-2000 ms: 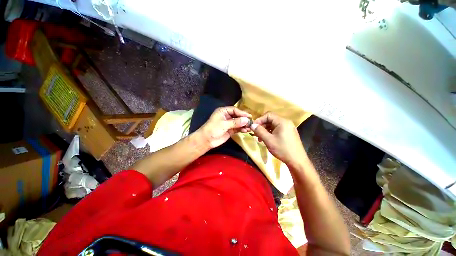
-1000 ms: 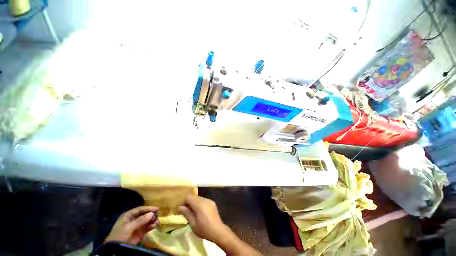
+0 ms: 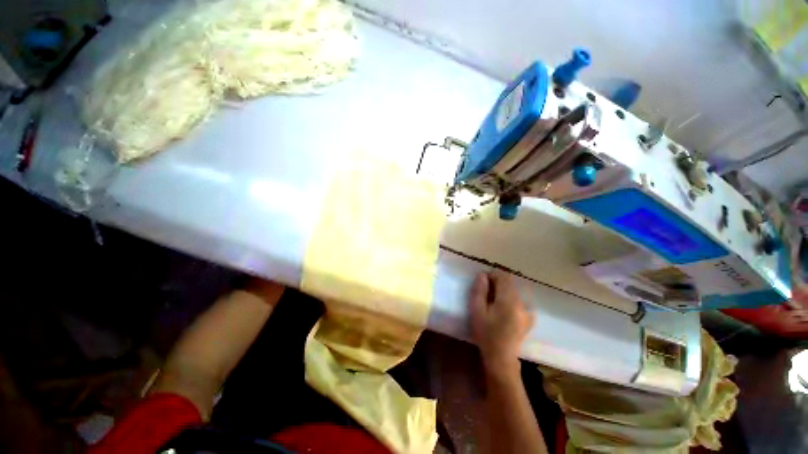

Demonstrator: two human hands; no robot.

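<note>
A pale yellow fabric strip (image 3: 376, 239) lies flat on the white table left of the needle area. It drapes over the front edge and hangs folded towards my lap. My right hand (image 3: 501, 310) rests curled on the table's front part, right of the strip and not touching it. Whether its fingertips hold a small item cannot be told. My left forearm (image 3: 217, 332) reaches to the table's front edge, and the hand itself is hidden beneath it. The white and blue sewing machine (image 3: 611, 177) stands right of the strip, its blue screen (image 3: 664, 232) lit.
A cream stringy heap (image 3: 221, 66) lies at the table's back left, with clear plastic beside it. A small red tool (image 3: 28, 144) lies at the far left. A compartment tray (image 3: 663, 353) is set in the table's right end. Bunched yellow cloth (image 3: 620, 412) hangs below it.
The view has swung up to the table and closer to the machine. My hands, earlier together over my lap, are apart: right up on the table, left gone under its edge. The strip now shows on the tabletop.
</note>
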